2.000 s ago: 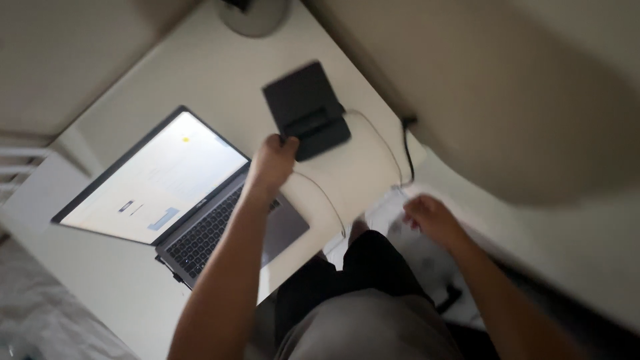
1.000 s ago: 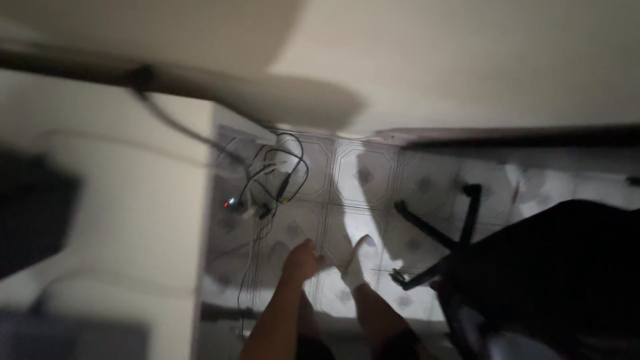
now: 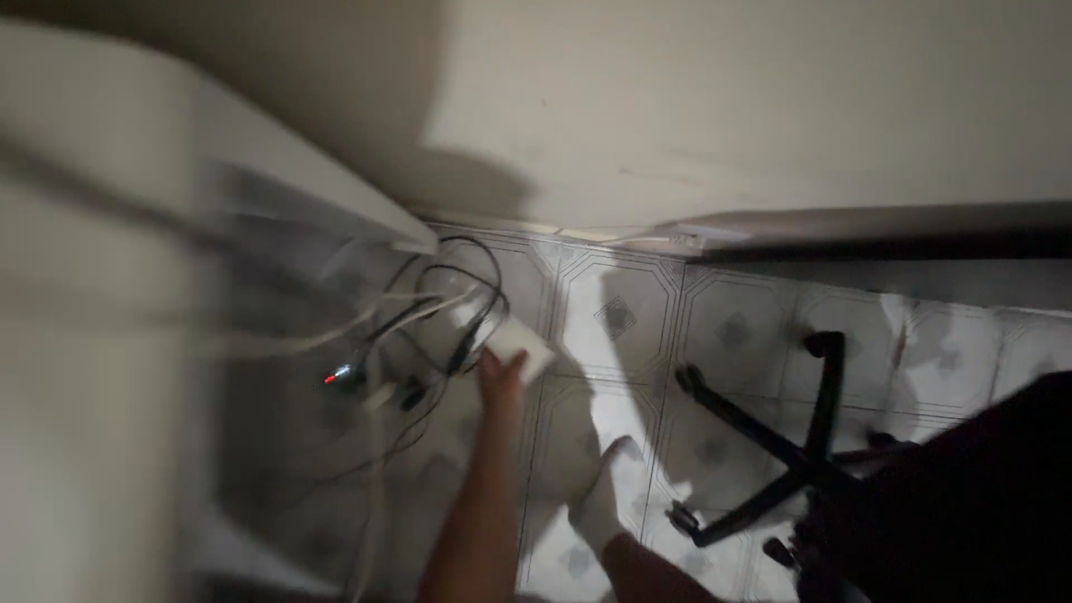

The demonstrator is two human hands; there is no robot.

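Observation:
My left hand (image 3: 502,373) reaches down to the floor, its fingers at the near edge of a pale rectangular block (image 3: 515,342). Whether the fingers grip it is not clear. Beside the hand, on its left, lies a black cable with a thicker inline part (image 3: 465,345), looping up behind the block. Pale cables (image 3: 427,310) cross the same tangle. Farther left, a small device (image 3: 342,373) shows red and bluish-white lights, and a black plug or connector (image 3: 412,394) lies near it. My right hand is out of view.
A blurred white desk (image 3: 92,293) fills the left side. On the right stand a black wheeled chair base (image 3: 808,465) and a large dark shape (image 3: 963,502). My socked foot (image 3: 599,511) rests on the patterned tiled floor (image 3: 620,318), below the wall (image 3: 712,109).
The view has swung from the desk and laptop down to the floor. One second ago my left hand was apart from the cables; now it is at the pale block beside them.

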